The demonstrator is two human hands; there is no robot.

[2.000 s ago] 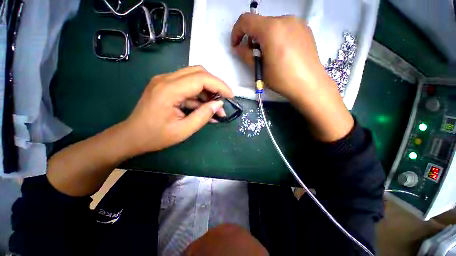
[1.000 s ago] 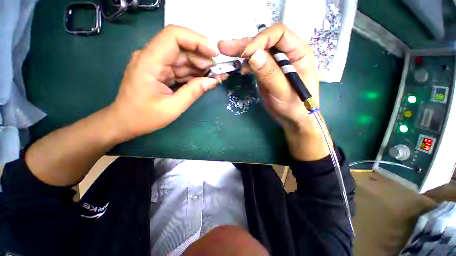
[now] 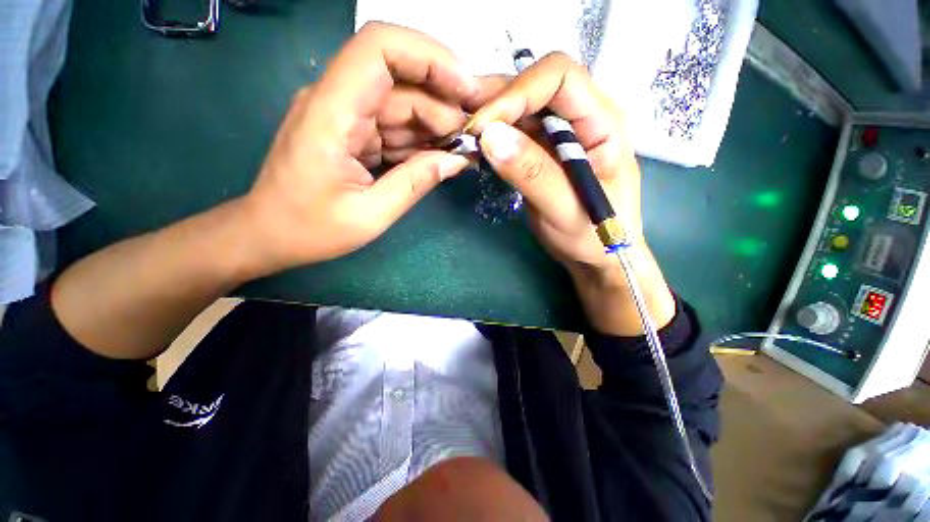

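Observation:
My left hand holds a small watch case frame, mostly hidden by the fingertips. My right hand has thumb and index finger at the same frame. A black pen tool with white bands lies across my right hand, held between the fingers, its thin tip pointing up and away from the frame. A thin clear hose runs down from its brass end. A pile of tiny silver parts lies on the green mat just below the hands, partly hidden by my right hand.
A divided white tray lies ahead, with silver bits heaped in its right compartment. A loose frame sits at the upper left, cut by the edge. A control box with green lights stands at right. Pale sheeting is at far left.
From two seconds ago, my right hand has come back from the tray to the frame, and the pen has tilted. Since one second ago, the fingertips have closed further over the frame.

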